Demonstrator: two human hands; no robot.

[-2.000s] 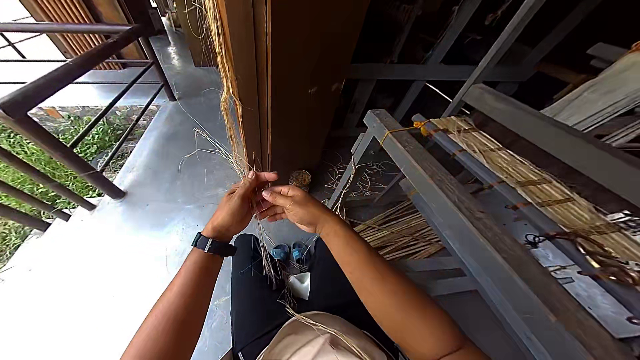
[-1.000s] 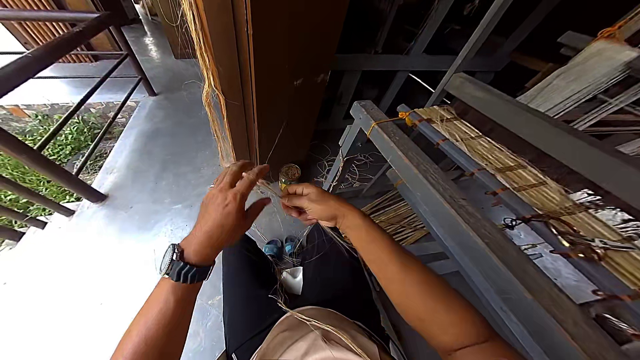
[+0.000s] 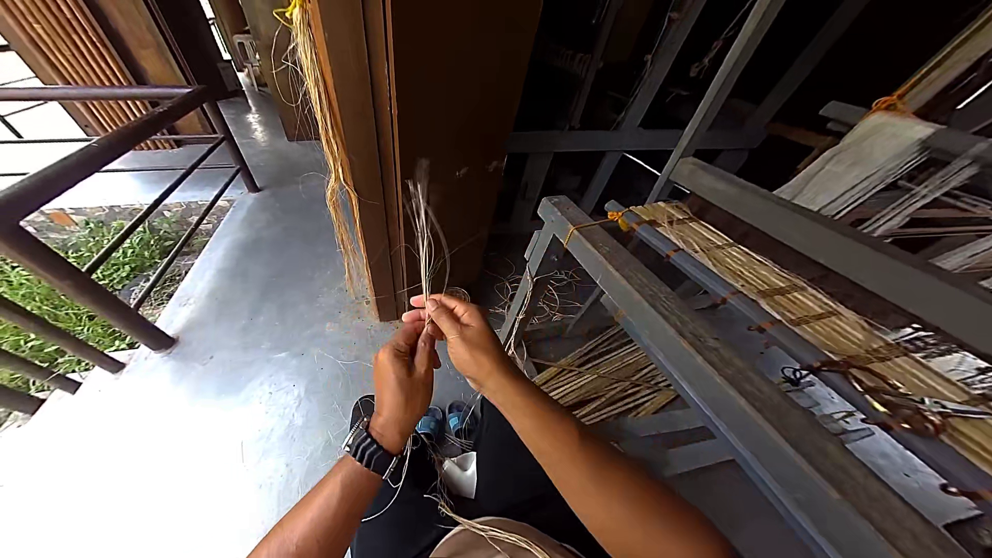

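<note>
A thin bundle of pale plant fibers [image 3: 423,240] stands up from between my fingers, its loose ends spread at the top. My left hand [image 3: 404,372], with a dark watch on the wrist, pinches the bundle low down. Touching it from the right, my right hand [image 3: 462,333] grips the same fibers between thumb and fingers. More fiber strands [image 3: 500,533] lie across my lap and trail below the hands. A long hank of yellowish fibers [image 3: 335,147] hangs on the wooden post to the left of the hands.
At the right stands a grey wooden loom frame [image 3: 697,333] with tied fibers [image 3: 775,279] along a bar. Split strips [image 3: 604,376] lie beneath it, near tangled fiber scraps [image 3: 554,298]. A metal railing [image 3: 101,155] runs at the left. Sandals [image 3: 446,418] show below my hands.
My left hand, spread with its fingers apart a second ago, has closed on the fibers beside my right hand. The bundle now stands upright above the fingers.
</note>
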